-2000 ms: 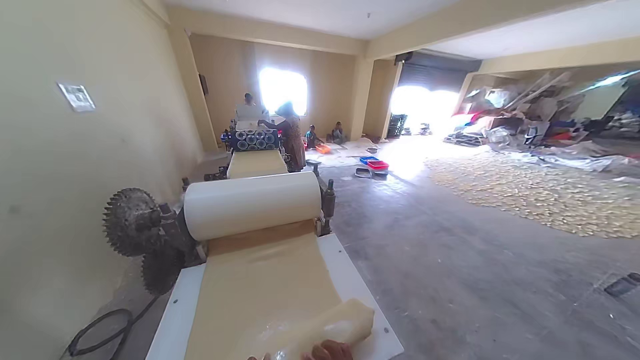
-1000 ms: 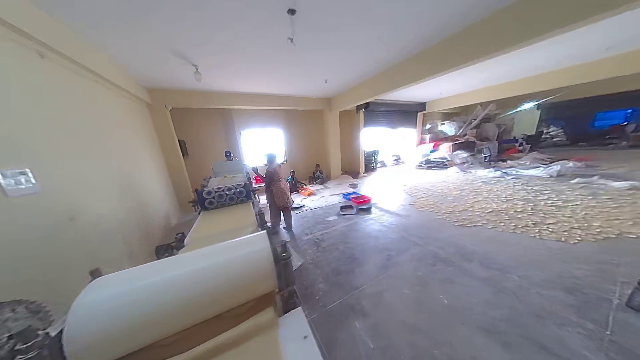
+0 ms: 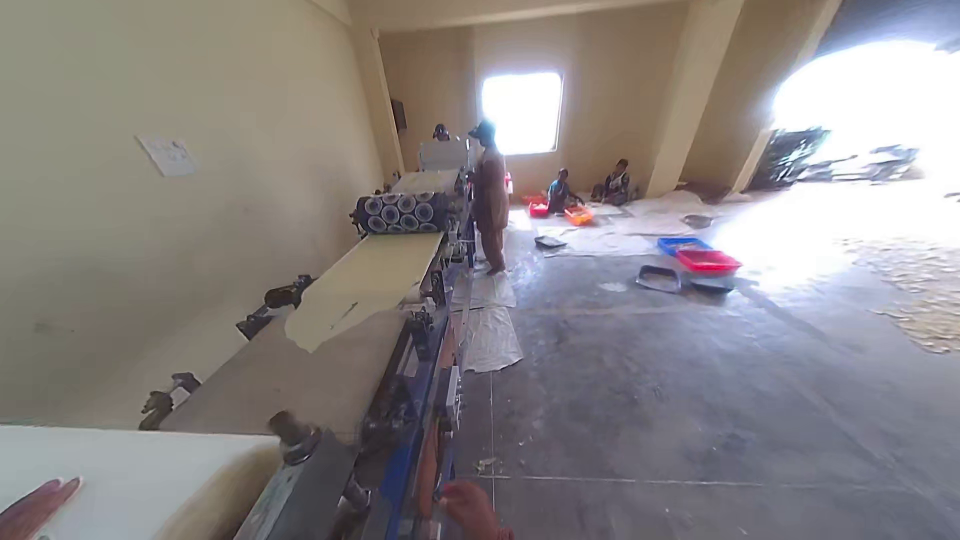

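At the bottom left, my left hand [image 3: 41,510] lies with its fingers over the white roller [image 3: 112,472] of the machine; nothing is seen in its grasp. My right hand [image 3: 471,510] is low beside the machine's blue side frame [image 3: 401,469], its fingertips by a small part there; whether they grip it is unclear. Ahead of the roller runs a conveyor belt [image 3: 300,367], bare in its near part. A thin, pale dough-like sheet [image 3: 367,277] with a ragged near end and a small tear lies farther along it, reaching a cutting roller with round rings [image 3: 401,213].
A person [image 3: 491,195] stands right of the machine, with another behind its far end. Two people sit on the floor by orange and red trays [image 3: 577,216]. Blue and red trays [image 3: 708,262] sit on the floor at right. A plastic sheet [image 3: 491,337] lies beside the machine.
The view has moved forward over the machine. My left hand now shows at the roller and my right hand beside the frame; neither shows one second ago. The sheet's ragged end now shows on the belt.
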